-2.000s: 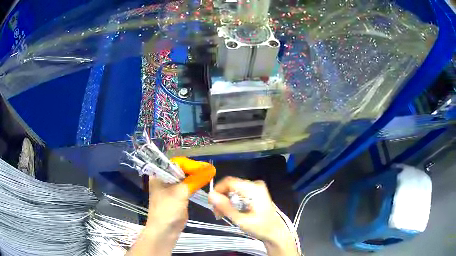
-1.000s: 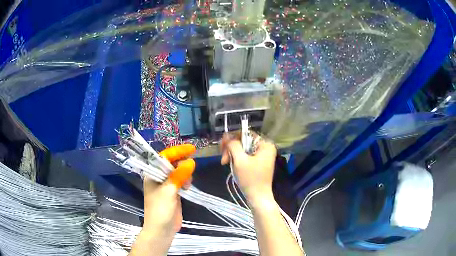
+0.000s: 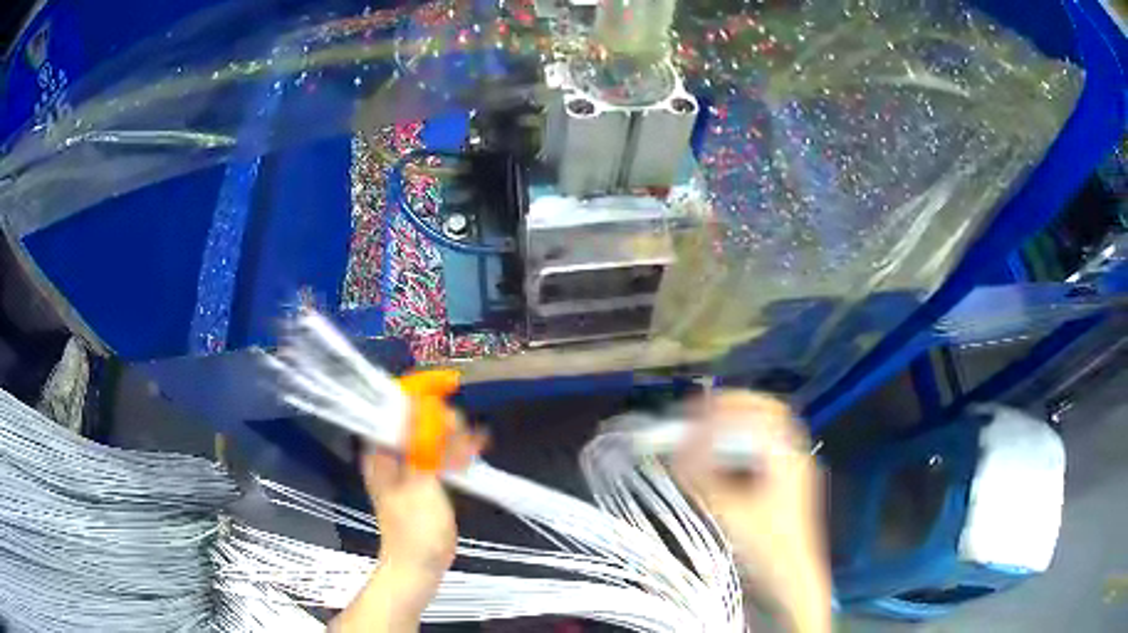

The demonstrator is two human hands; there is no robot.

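My left hand (image 3: pixel 414 476), with orange covers (image 3: pixel 429 418) on the thumb and a finger, is closed around a fanned bundle of white cables (image 3: pixel 334 377), ends pointing up and left. My right hand (image 3: pixel 748 476) is blurred, right of the machine slot, and holds a smaller bunch of white cables (image 3: pixel 631 451) that loops down from it. The silver stripping machine (image 3: pixel 600 278) stands in front of both hands, its slot empty. The cables trail down between the hands.
A clear plastic guard (image 3: pixel 854 186) speckled with scraps covers the blue housing. Coloured insulation scraps (image 3: pixel 414 291) lie left of the silver block. A thick skein of cables (image 3: pixel 99 532) is at the lower left. A blue stool or bin (image 3: pixel 884 519) with a white item (image 3: pixel 1014 492) stands at the right.
My right hand has drawn its cables out of the slot and moved right and down. My left hand still holds its bundle in nearly the same place.
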